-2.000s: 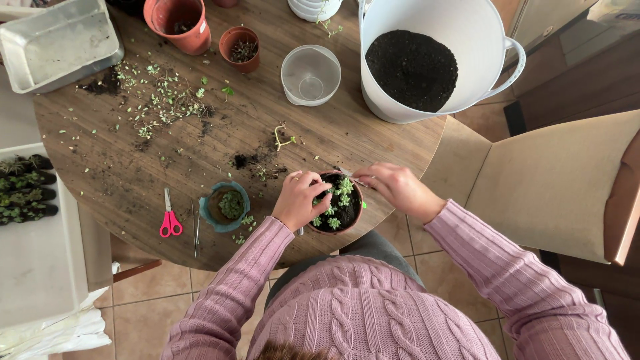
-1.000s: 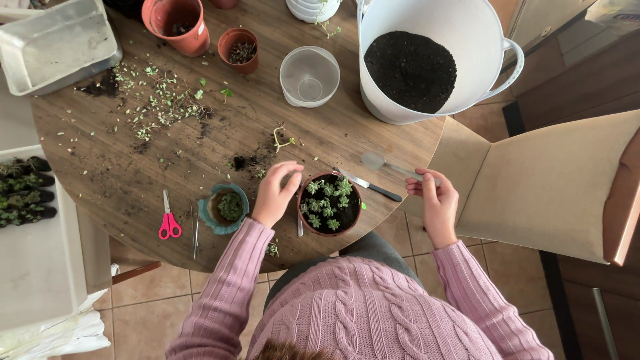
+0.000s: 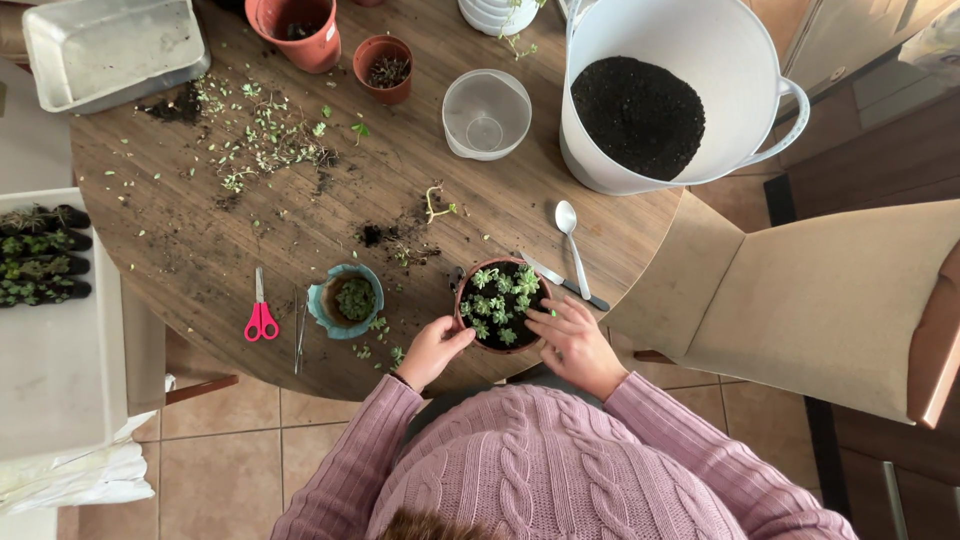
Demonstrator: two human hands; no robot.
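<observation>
A round terracotta-coloured pot of dark soil and small succulent rosettes stands at the table's near edge. My left hand is at its left rim, thumb and fingers around the edge. The fingers of my right hand reach over the right rim to the soil and plants. Just beyond that hand lie a table knife and a metal spoon, side by side. Left of the pot are a blue scalloped pot with a succulent, metal tweezers and pink-handled scissors.
A white tub of soil, a clear plastic cup, two terracotta-coloured pots and a grey plastic tray stand farther back. Cuttings and spilled soil litter the wooden table. A beige chair is at right, a white tray at left.
The spoon, held in my right hand a second ago, now lies on the table beside the knife. My right hand has moved left to the pot, and my left hand has come to its left rim.
</observation>
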